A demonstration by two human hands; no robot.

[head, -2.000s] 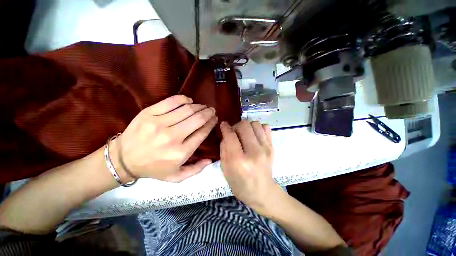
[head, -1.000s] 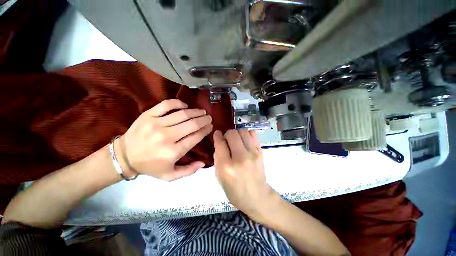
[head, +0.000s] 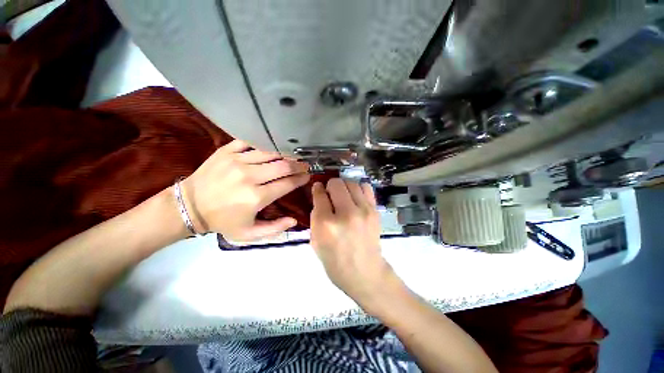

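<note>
The rust-brown ribbed garment piece (head: 80,167) lies on the machine bed to the left, its narrow end running under the machine head (head: 306,73). My left hand (head: 236,191) lies flat on the cloth, fingertips near the presser foot (head: 315,167), thumb spread toward me. My right hand (head: 348,240) is just right of it, with its curled fingertips at the cloth's right edge in front of the foot. The fingertips seem to pinch the edge, but the grip is partly hidden. The needle is hidden by the head.
Cream ribbed tension knobs (head: 472,216) stand right of my right hand. Black thread snips (head: 550,241) lie on the white table (head: 240,295) at right. More rust-brown cloth (head: 535,328) hangs below the table's right side. A scale strip runs along the front edge.
The view has shifted, so the machine head fills more of the frame. Both hands are now closer to the foot, and less cloth shows in front of it. A dark-edged plate outline shows below my left hand.
</note>
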